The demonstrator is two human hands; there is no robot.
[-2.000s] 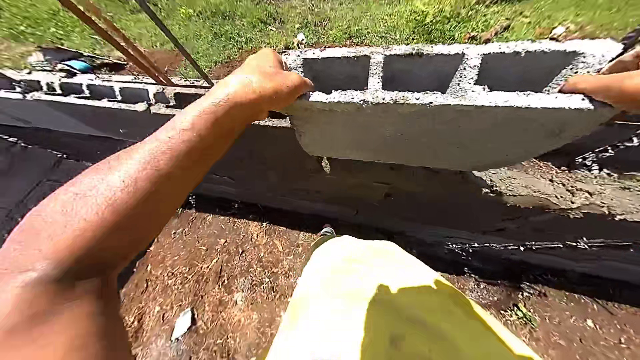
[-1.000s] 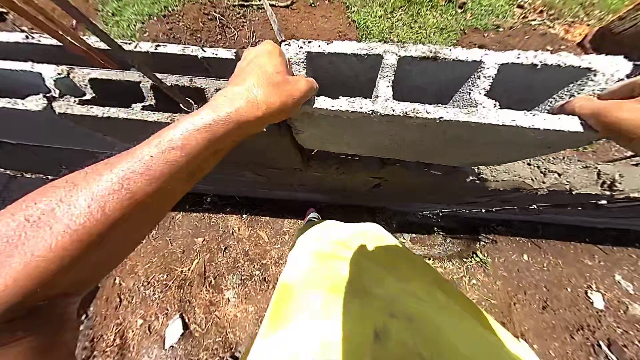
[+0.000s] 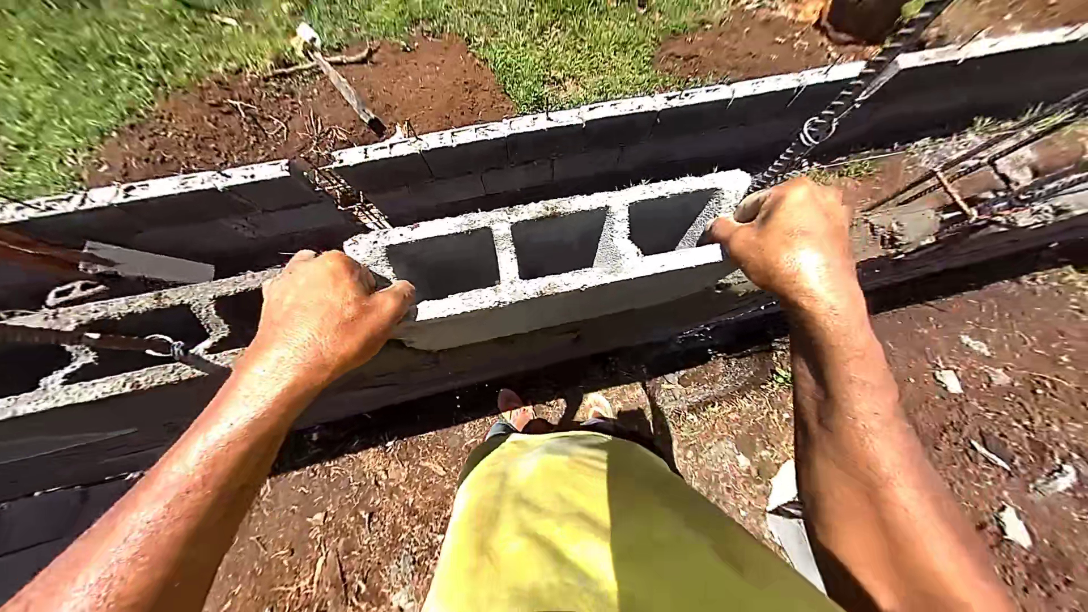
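Observation:
A hollow concrete block [image 3: 552, 297] with several open cells facing up is between my hands, over the near block wall. My left hand [image 3: 327, 310] grips its left end, thumb on the top edge. My right hand [image 3: 786, 238] grips its right end, next to an upright steel rebar [image 3: 850, 93] with a wire tie. To the left, laid hollow blocks [image 3: 136, 387] stand in the wall beside the held block. Whether the held block's underside touches the wall below cannot be told.
Behind runs a second, parallel block wall [image 3: 544, 161] with a gap showing bars. A rusty rebar [image 3: 102, 340] with a wire tie crosses the left blocks. More steel bars [image 3: 994, 161] lie at the right. A stick [image 3: 340, 85] rests on soil beyond; rubble [image 3: 1011, 527] lies lower right.
The view has shifted, now showing both hands fully and more of the rear wall. The block remains held at both ends.

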